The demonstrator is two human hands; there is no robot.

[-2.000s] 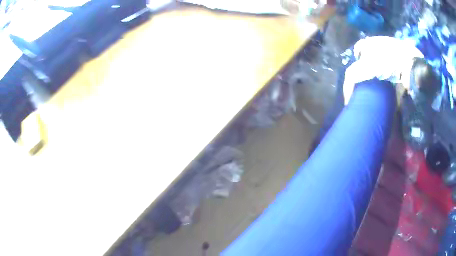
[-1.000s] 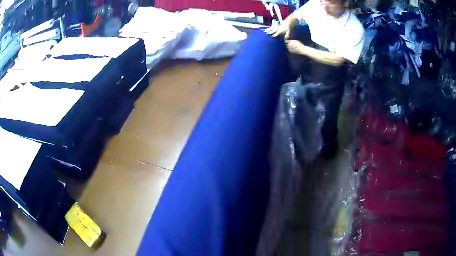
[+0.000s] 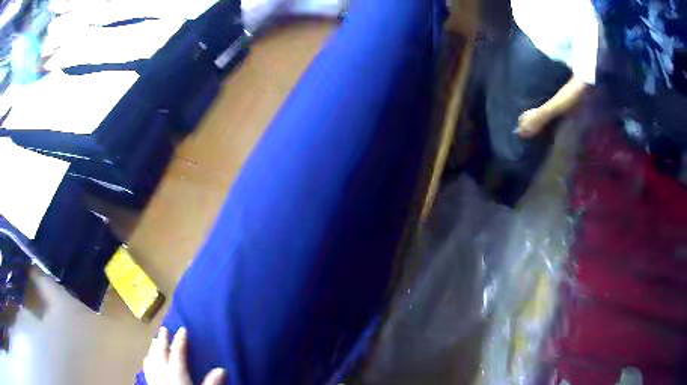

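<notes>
A long, thick blue fabric roll [image 3: 301,188] lies lengthwise along the right side of the brown cutting table [image 3: 260,83], running from the top of the view to the bottom. My left hand [image 3: 173,362] is at the bottom edge, partly cut off. It rests on the left side of the roll's near end, fingers apart, and does not visibly grip it. My right hand is not in view.
A yellow block [image 3: 133,283] lies left of the roll, beside dark cut stacks [image 3: 143,150] topped with white paper. A co-worker [image 3: 557,45] stands right of the table. Clear plastic wrap [image 3: 459,301] and wrapped red rolls [image 3: 633,263] lie at the right.
The blue roll has moved left from beside the table onto it. The co-worker's hands have left the roll's far end; one arm now hangs down. My left hand has appeared at the near end.
</notes>
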